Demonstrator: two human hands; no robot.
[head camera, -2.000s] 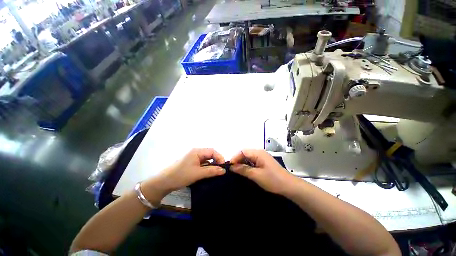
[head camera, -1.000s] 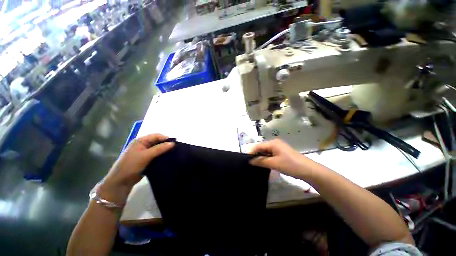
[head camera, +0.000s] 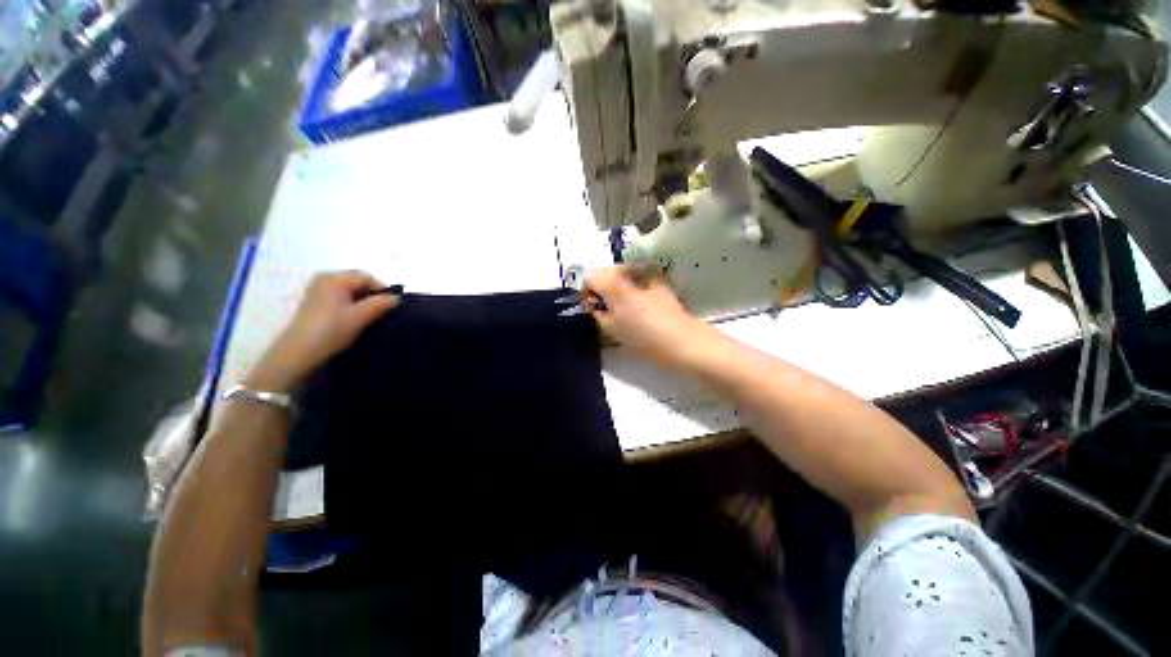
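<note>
A black fabric piece (head camera: 475, 398) is stretched between my hands, its top edge roughly level, its body hanging over the table's front edge. My left hand (head camera: 337, 315) pinches its upper left corner. My right hand (head camera: 623, 306) pinches its upper right corner, with small metal snips (head camera: 569, 303) showing at the fingertips over the cloth edge. The cream sewing machine (head camera: 610, 116) stands just beyond my right hand; its needle area is partly hidden behind the fingers.
Black straps (head camera: 944, 276) and black-handled scissors (head camera: 841, 276) lie under the machine arm. A blue crate (head camera: 385, 109) with plastic bags stands beyond the table's far left corner. Pale tapes (head camera: 1101, 340) hang at the right, near a tray of red items (head camera: 1002, 436). The white table (head camera: 424, 193) lies ahead.
The cloth was bunched between my close hands, then spread wide; its top edge is now more level. The view has shifted, and snips now show at my right fingertips.
</note>
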